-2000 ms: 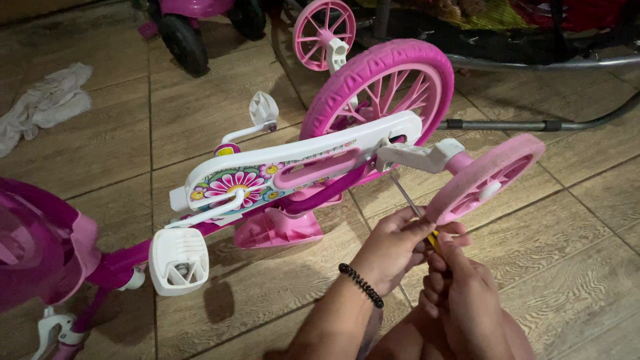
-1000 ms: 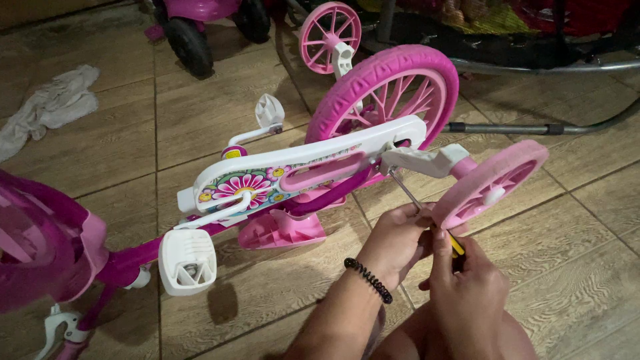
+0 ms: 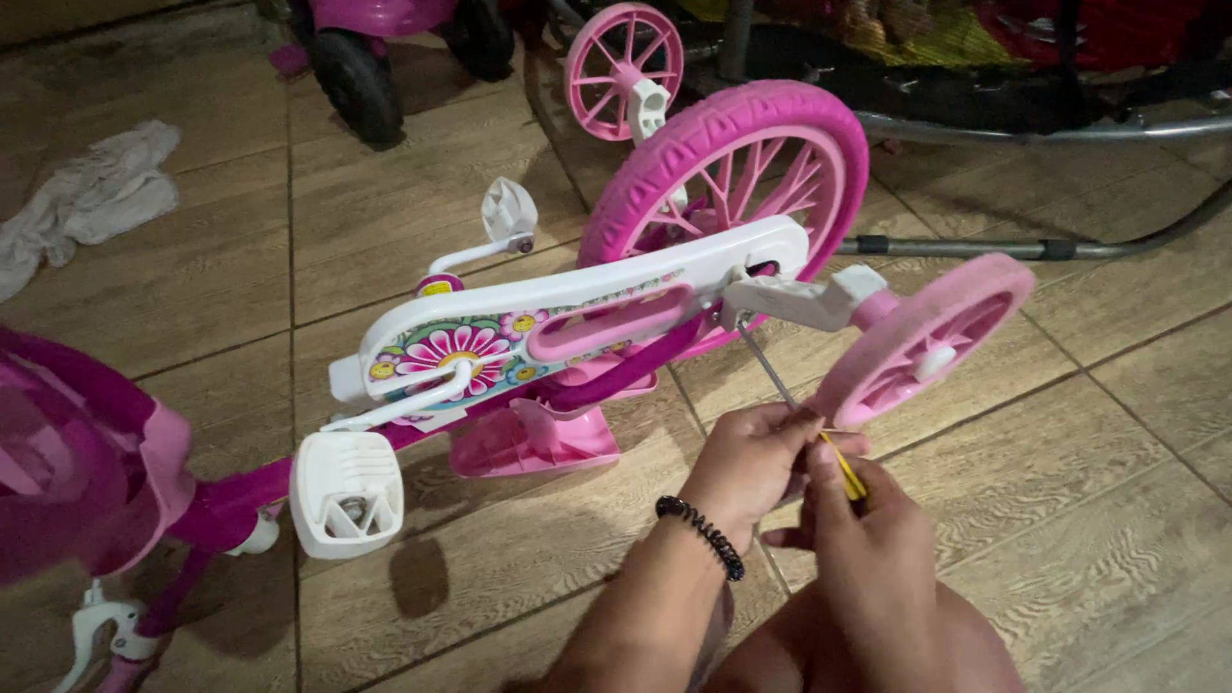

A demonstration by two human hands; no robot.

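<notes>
A child's pink bicycle stands upside down, with a white chain guard bearing flower stickers. My right hand is closed on the yellow and black handle of a screwdriver. Its metal shaft slants up to the joint below the white training-wheel bracket; the tip's exact seat is too small to tell. My left hand, a black coil band on its wrist, pinches the shaft near the handle. Just above my hands is the near pink training wheel. The rear wheel lies beyond the guard.
A white pedal juts out at the left, near the pink saddle. Another training wheel is at the far side. Behind stand a ride-on toy's black wheel and a metal tube frame. A white cloth lies on the tiled floor.
My right hand has shifted its hold on the screwdriver handle over the two seconds. My left hand stays at the shaft, and the bicycle has not plainly moved.
</notes>
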